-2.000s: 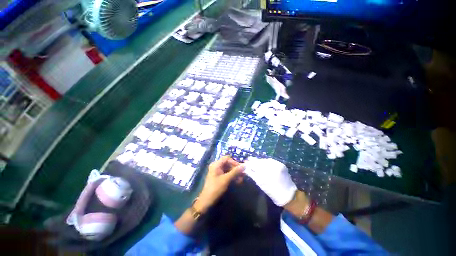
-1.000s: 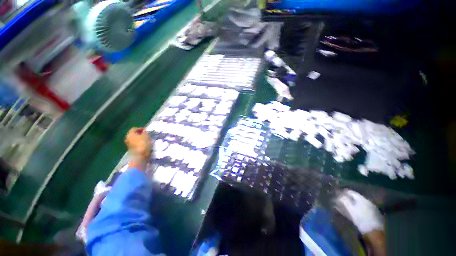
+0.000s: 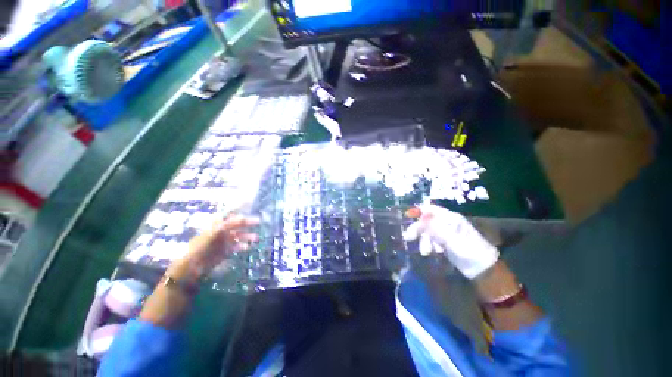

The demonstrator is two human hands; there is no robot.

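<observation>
A clear gridded tray (image 3: 357, 243) with short rows of small white pieces lies between my hands. It overlaps the heap of small white parts (image 3: 442, 171) and the edge of the large blister tray (image 3: 177, 193). My bare left hand (image 3: 228, 239) is at its left edge, fingers on the plastic, blurred by glare. My right hand (image 3: 453, 239), in a white glove, holds its right edge, with a bare fingertip showing. Whether the tray's underside touches the bench is hidden.
A second blister tray (image 3: 261, 113) lies beyond the first. A pink and white headset (image 3: 110, 313) is at lower left. A black mat (image 3: 413, 96), yellow item (image 3: 459, 136) and monitor (image 3: 354, 18) are behind. An open carton (image 3: 597, 158) stands right, a pale-green fan (image 3: 92, 71) upper left.
My left hand has come back from the large blister tray to the clear tray. My gloved hand has come up to its right edge. The clear tray now overlaps the heap. The view has turned right.
</observation>
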